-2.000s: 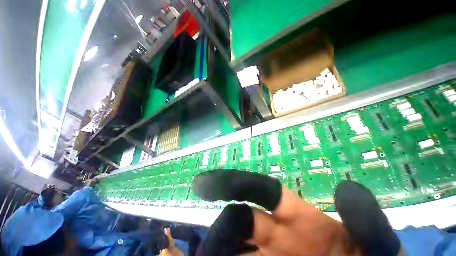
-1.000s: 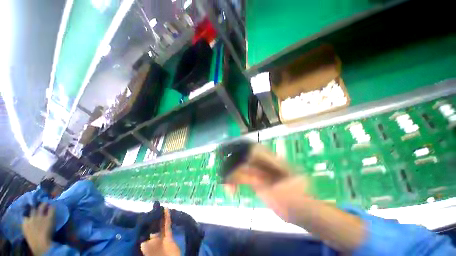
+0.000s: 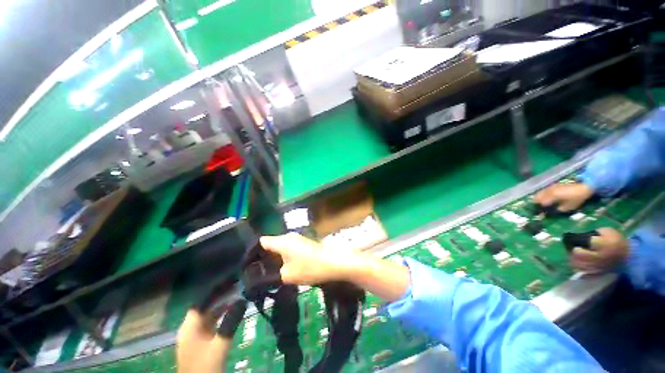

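Note:
My right hand (image 3: pixel 302 260), in a blue sleeve, grips a black strap (image 3: pixel 288 328) in front of the shelf. Its bands hang limp over the green circuit boards (image 3: pixel 467 269). A dark lump of the strap shows at my fingertips. My left hand (image 3: pixel 200 342) is low, left of the strap, blurred and cut by the bottom edge. Its black-covered fingers point up at the dark lump; whether they touch or hold it is unclear. White connectors (image 3: pixel 475 234) stand in rows on the boards. The open connector carton (image 3: pixel 357 237) is partly behind my right forearm.
At right, another person's hands (image 3: pixel 601 251) with black fingertips are over the boards, near black components (image 3: pixel 536 227). Brown cartons with white paper (image 3: pixel 415 80) sit on a black crate (image 3: pixel 430 120) on the upper shelf. A black bin (image 3: pixel 197 207) and red bin (image 3: pixel 224 160) are left.
The view has swung right, bringing in the crate and the other person's hands at right. My right hand now has the black strap, and my left hand shows at the bottom.

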